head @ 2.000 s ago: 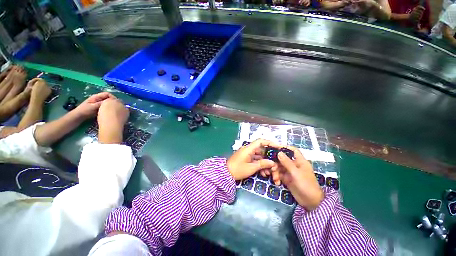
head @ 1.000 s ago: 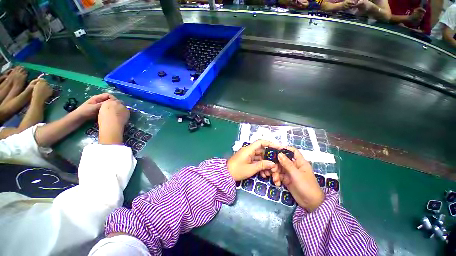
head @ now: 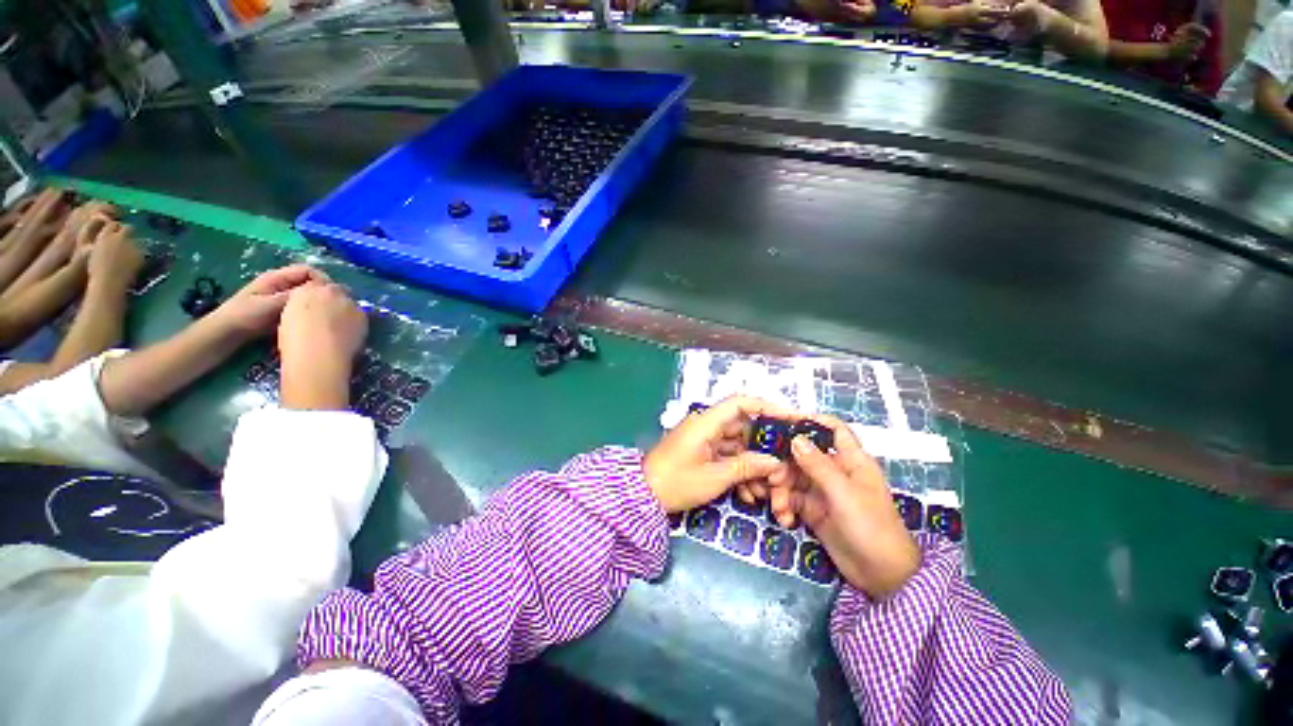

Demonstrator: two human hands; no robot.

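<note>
My left hand (head: 706, 457) and my right hand (head: 848, 508) meet over the sticker sheet (head: 922, 443). Their fingertips hold a small black unit (head: 770, 437) between them, with a dark square face turned up. A second dark part (head: 811, 433) shows beside it at my right fingertips; whether the two are joined I cannot tell. The sheet has black squares with ring marks in its near rows, and white strips and pale emptied outlines in its far part. My hands hide the sheet's middle.
A blue bin (head: 411, 260) with packed black units stands beyond. Loose units (head: 550, 345) lie between bin and sheet. Black-and-silver pieces (head: 1231, 644) lie at the right edge. At left, a neighbour's white sleeves (head: 305, 475) and hands are over another sheet (head: 380, 394).
My hands stay in nearly the same place. The right thumb has shifted slightly on the dark part. Hands at the far left have moved a little.
</note>
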